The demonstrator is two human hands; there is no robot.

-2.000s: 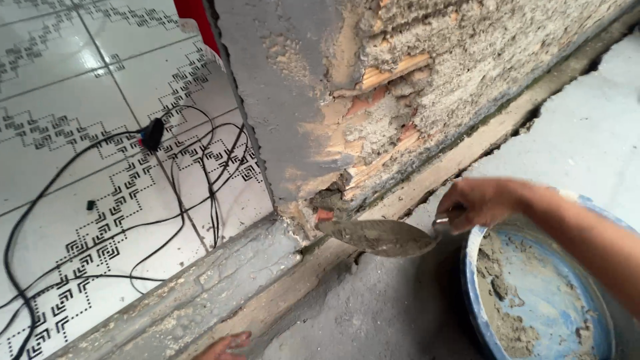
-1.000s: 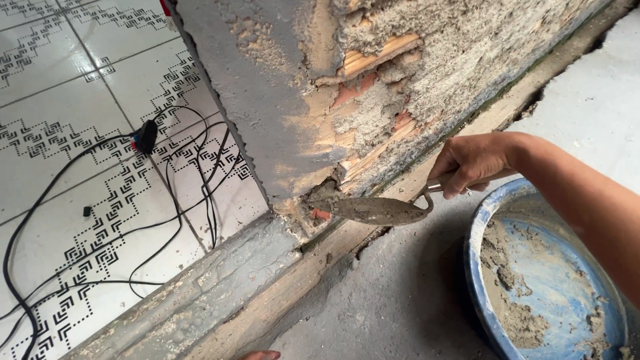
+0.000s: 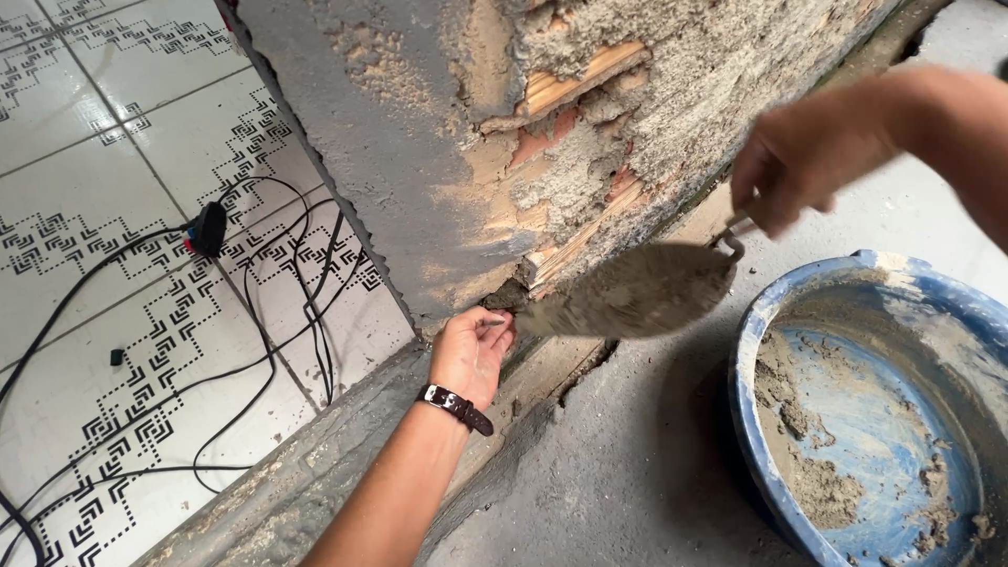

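My right hand (image 3: 803,157) grips the handle of a mason's trowel (image 3: 638,291), whose mortar-coated blade lies across the foot of the wall with its tip pointing left. My left hand (image 3: 472,354), with a dark watch strap (image 3: 455,408) at the wrist, is at the bottom corner of the broken wall (image 3: 567,189), close to the trowel's tip. Its fingers are bent in; whether they hold anything is unclear. Just above them is a small hole (image 3: 508,294) in the wall's base. Broken clay brick and rough mortar show above the blade.
At the lower right a blue plastic tub (image 3: 744,378) holds wet mortar (image 3: 819,480). Black cables (image 3: 272,346) and a black plug or socket (image 3: 209,228) lie on patterned floor tiles at the left. A rough cement sill (image 3: 299,465) runs along the tiles' edge.
My left hand has come up from the bottom edge to the wall's corner. My right hand still grips the trowel near the wall's base.
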